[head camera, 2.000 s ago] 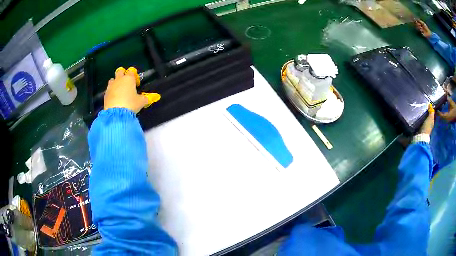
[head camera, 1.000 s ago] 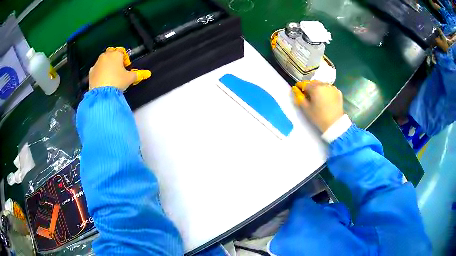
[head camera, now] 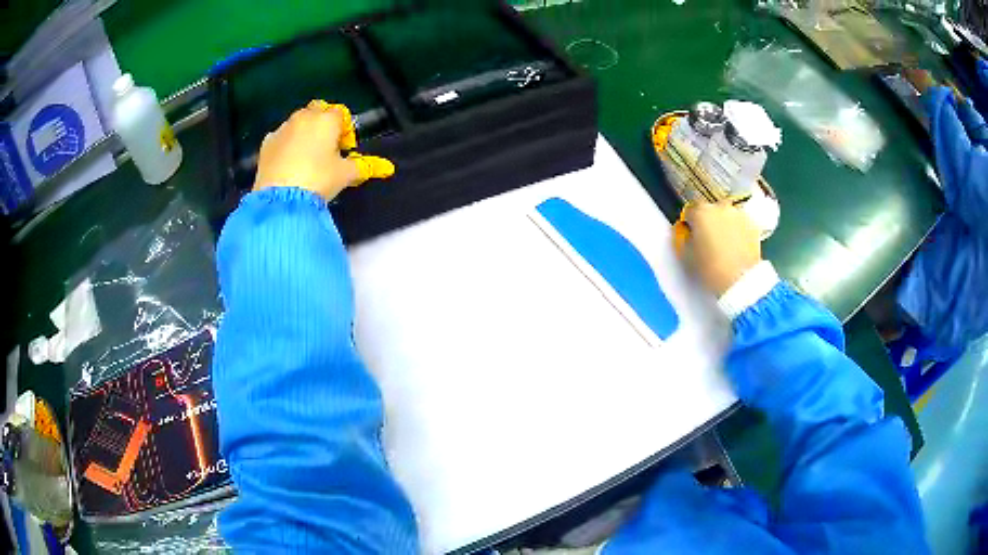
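My left hand (head camera: 314, 154), with yellow finger cots, rests at the front edge of the stacked black foam trays (head camera: 488, 146). Its thumb and fingers are parted over the left recess; whether they grip anything is unclear. A dark glossy tablet (head camera: 460, 63) lies in the right recess. My right hand (head camera: 720, 244) is at the near side of the oval dish (head camera: 767, 206), fingers curled and fingertips partly hidden; I cannot tell if it holds anything. A squarish clear dispenser (head camera: 737, 152) stands in the dish. A blue squeegee (head camera: 612, 266) lies on the white mat (head camera: 477, 358).
Printed films (head camera: 152, 434) lie at left beside crinkled clear plastic (head camera: 146, 293). A white squeeze bottle (head camera: 146, 130) stands back left. Another plastic bag (head camera: 813, 108) lies at right on the green bench. Another person's blue sleeve (head camera: 959, 152) shows at far right.
My right hand has moved from a dark flat stack at right to the oval dish. That stack has left its place on the bench. My left hand stays at the foam tray.
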